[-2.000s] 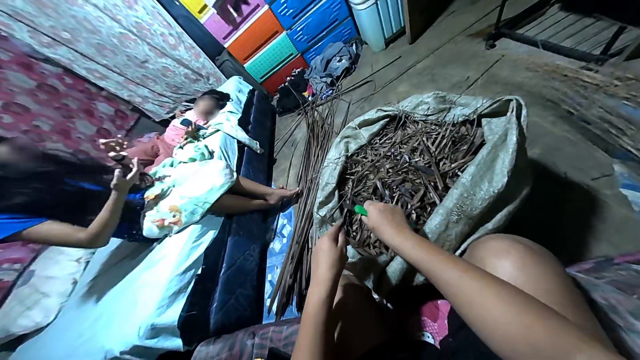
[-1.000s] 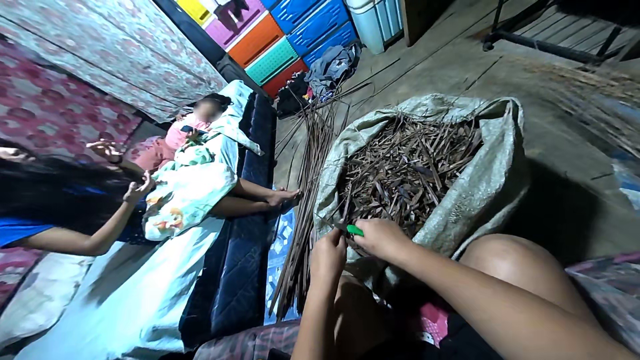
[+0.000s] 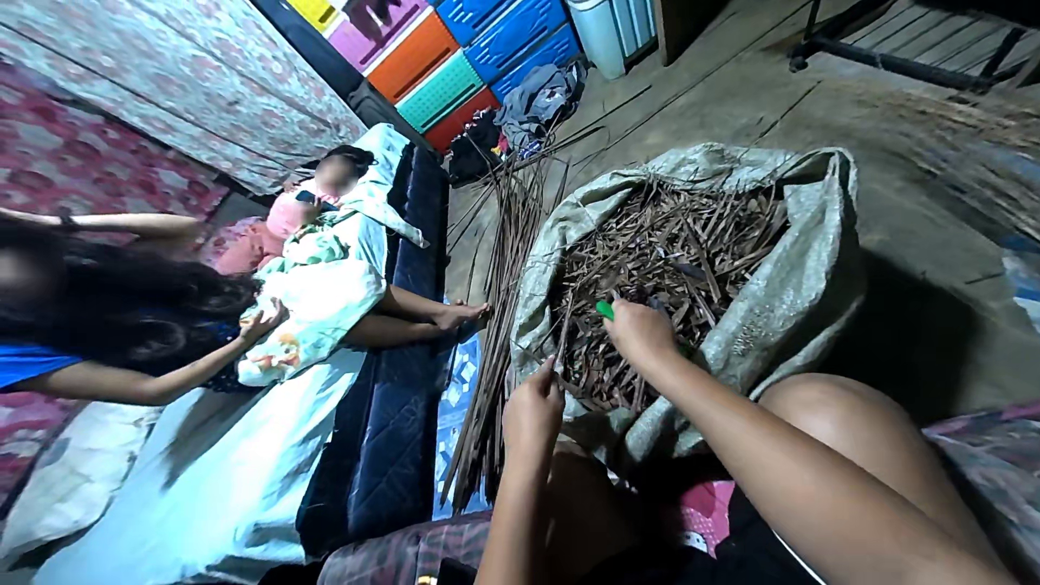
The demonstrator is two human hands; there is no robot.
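My right hand [image 3: 642, 329] is closed on a tool with a green handle [image 3: 605, 309]; its blade is too small to make out. My left hand [image 3: 532, 406] pinches a thin brown strip [image 3: 562, 337] near the sack's near left rim. An open woven plastic sack [image 3: 812, 236] stands before my knees, its rim folded outward. Short dry brown leaf or stalk pieces [image 3: 674, 244] fill it, below my right hand. Left of the sack, a bundle of long brown strips [image 3: 496, 325] lies along the floor beside the mattress.
Two people sit or lie on the mattress [image 3: 398, 422] at left, a bare foot [image 3: 463, 315] reaching close to the long strips. Crumpled clothes [image 3: 540, 101] lie before coloured plastic drawers [image 3: 443, 93]. A dark metal frame [image 3: 902, 69] stands at upper right.
My hands, close together a second ago, are now apart, the right one with the green-handled tool further up over the sack. The nearer person on the mattress has moved their arms.
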